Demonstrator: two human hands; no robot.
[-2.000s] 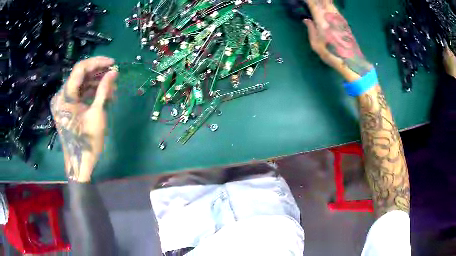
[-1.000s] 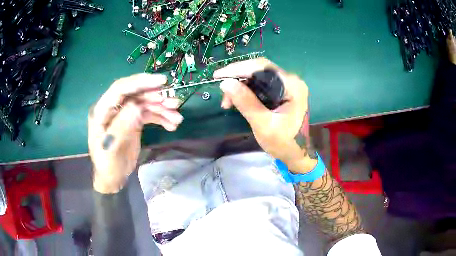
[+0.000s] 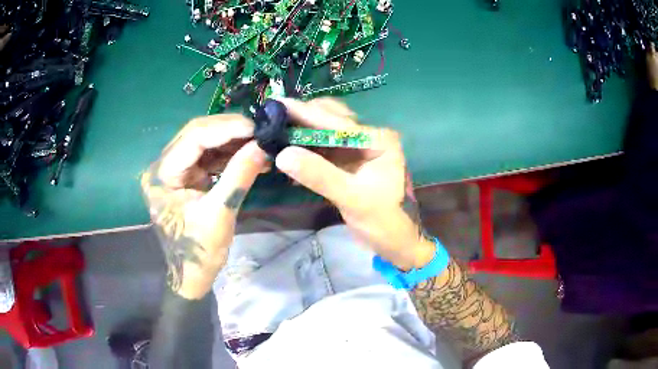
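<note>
A black part [image 3: 271,127], seemingly a black housing seen end-on, is between the fingertips of both hands above the bench edge. My left hand [image 3: 205,191] grips its left side with thumb and fingers. A green circuit board [image 3: 332,138] runs right from the black part, its component side showing, across my right hand [image 3: 364,180]. My right hand's thumb and fingers hold the board close to the black part. Whether the board's left end is inside the black part is hidden. The pile of boards [image 3: 288,43] with red wires lies just beyond the hands.
A large heap of black housings [image 3: 43,86] lies at the left of the green bench [image 3: 490,108]. More black parts [image 3: 599,43] lie at the far right. Red stools [image 3: 50,295] stand below the bench at both sides. A person in dark clothing [image 3: 606,216] is at the right.
My right hand came back from the far side with a black part. That part has since moved left to between both hands' fingertips. The board now extends across the right hand.
</note>
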